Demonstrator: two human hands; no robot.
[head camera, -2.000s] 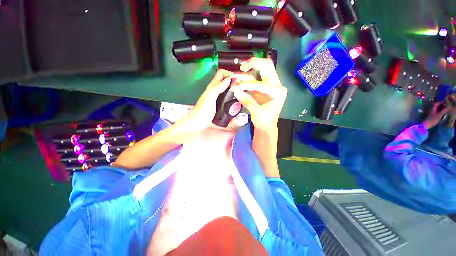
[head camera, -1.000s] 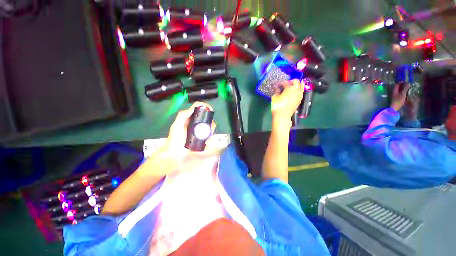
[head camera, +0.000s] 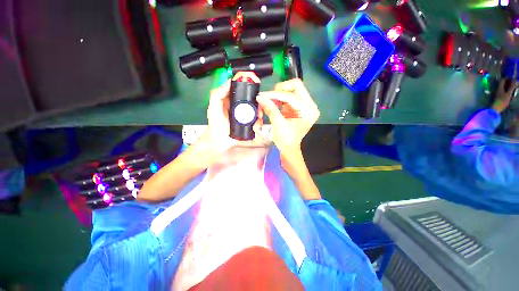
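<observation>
My left hand (head camera: 219, 116) holds a black cylindrical light unit (head camera: 243, 94) upright in front of my chest, with a round white disc (head camera: 244, 113) on its side and a red glow at its top end. My right hand (head camera: 291, 111) is at the unit's right side, thumb and fingertips pinched together by its edge. Whether a screw is between them is too small to tell. The blue screw bin (head camera: 380, 67), full of silver grains, sits on the bench to the right. The black screwdriver (head camera: 293, 62) lies on the bench beyond my right hand.
Several black light units (head camera: 263, 40) lie beyond my hands, others around the bin. A black tray (head camera: 68, 62) is at the left. A filled tray (head camera: 114, 182) sits below the bench edge. A grey vented case (head camera: 438, 238) and another person's sleeve (head camera: 484, 139) are at the right.
My right hand has left the screw bin and come back to the held unit. My left hand still holds the unit. The view has shifted, so the bench things appear further right and higher.
</observation>
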